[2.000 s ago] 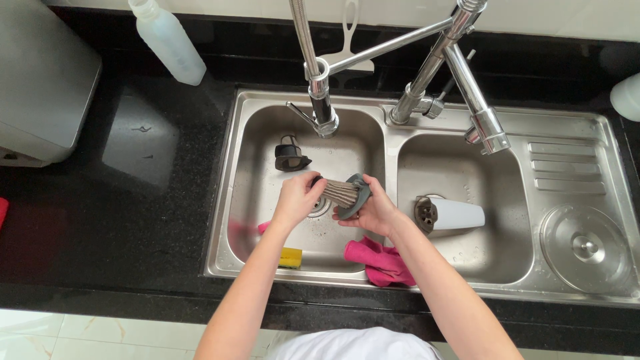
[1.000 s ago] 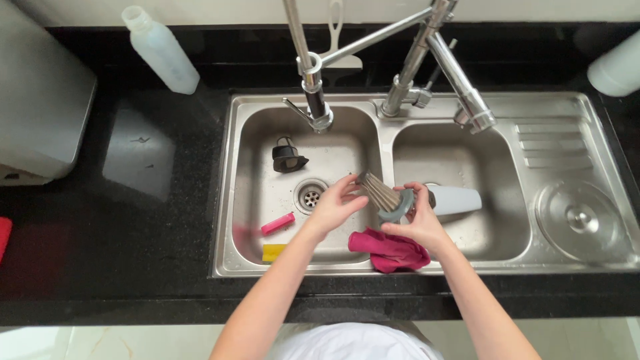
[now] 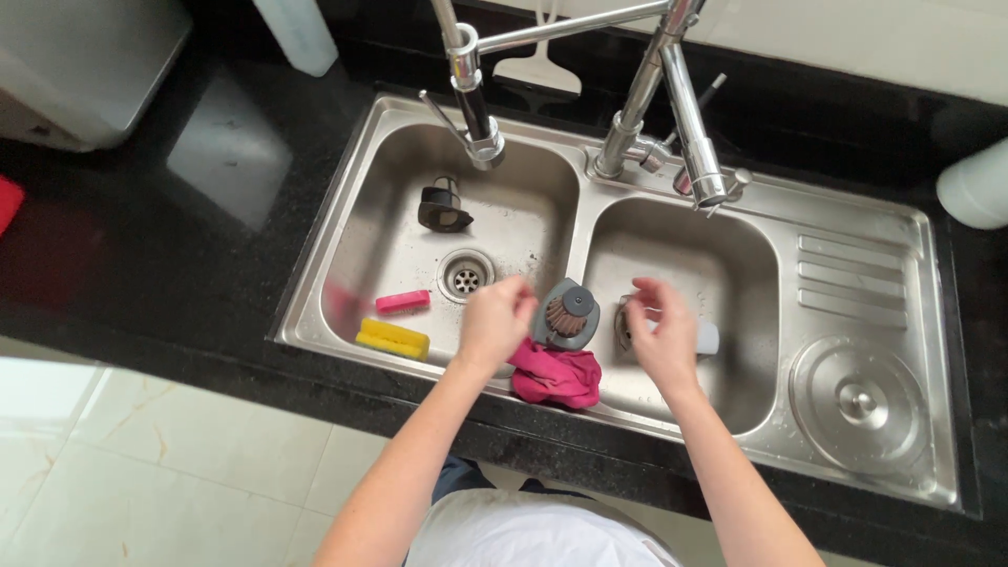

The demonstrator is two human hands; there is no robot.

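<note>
A pleated vacuum filter with a grey rim (image 3: 567, 315) rests upright on the divider between the two sink basins, behind a crumpled pink cloth (image 3: 557, 376). My left hand (image 3: 498, 319) hovers just left of the filter, fingers curled; whether anything is between them is hidden. To the filter's right, my right hand (image 3: 663, 331) is apart from it, empty, fingers spread, above a white cup-like part (image 3: 707, 339) with a dark end in the right basin. A black plastic frame (image 3: 444, 208) lies in the left basin.
The left basin also holds a pink brush (image 3: 402, 302) and a yellow sponge (image 3: 393, 339) near the drain (image 3: 465, 276). Chrome faucets (image 3: 642, 94) rise behind and overhang the basins. A round steel lid (image 3: 858, 403) sits on the drainboard.
The filter was in my hands in both earlier frames; now it stands on the divider, let go, and my hands have moved apart. The view is closer and tilted.
</note>
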